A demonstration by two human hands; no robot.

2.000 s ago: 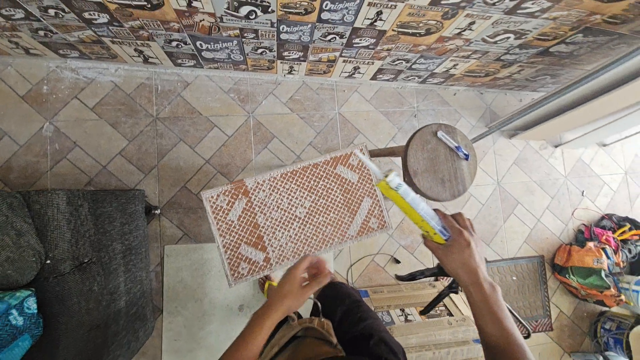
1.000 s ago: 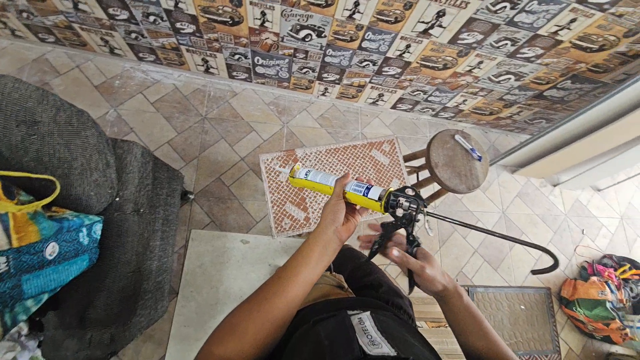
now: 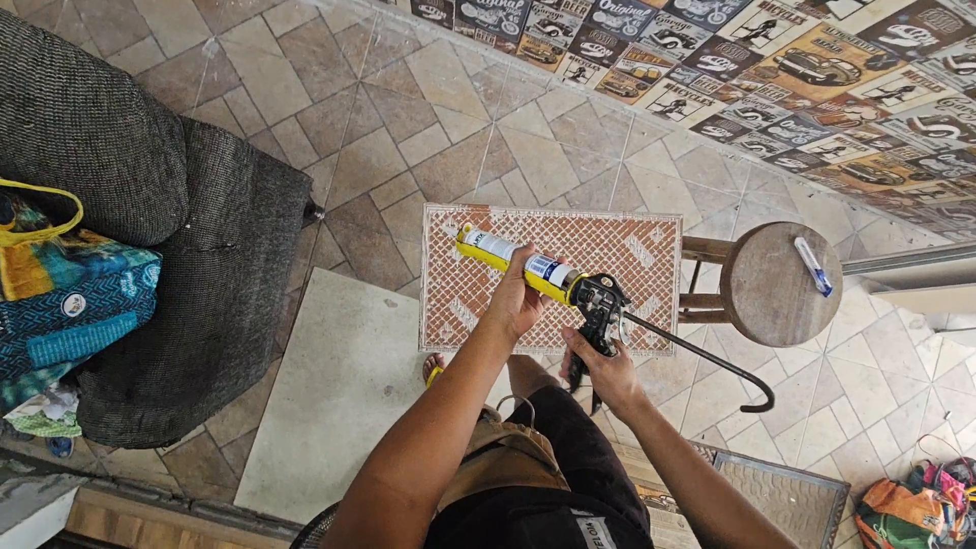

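Observation:
A caulking gun (image 3: 602, 293) with a yellow cradle and black handle carries a white sealant cartridge (image 3: 499, 248). My left hand (image 3: 520, 293) is closed around the cradle and cartridge near the middle. At the black handle is my right hand (image 3: 606, 366), gripping it. The hooked black rod sticks out to the lower right. Beneath the gun lies a ceramic tile (image 3: 557, 221), its terracotta ribbed back facing up with pale residue. A round wooden stool (image 3: 762, 297) stands at the tile's right, with a white and blue tube-like item (image 3: 813, 267) on its seat.
A dark fabric armchair (image 3: 221, 305) stands at left with a colourful bag (image 3: 91, 305) on it. A large pale slab (image 3: 328, 412) lies by my foot. A doormat (image 3: 785, 488) and an orange backpack (image 3: 900, 511) are at lower right. Poster-patterned wall covering (image 3: 732, 69) runs along the top.
Two seconds ago the cartridge was in my right hand alone, with its nozzle over the tile. One second ago it lay in the gun's cradle. My right hand has since closed on the handle.

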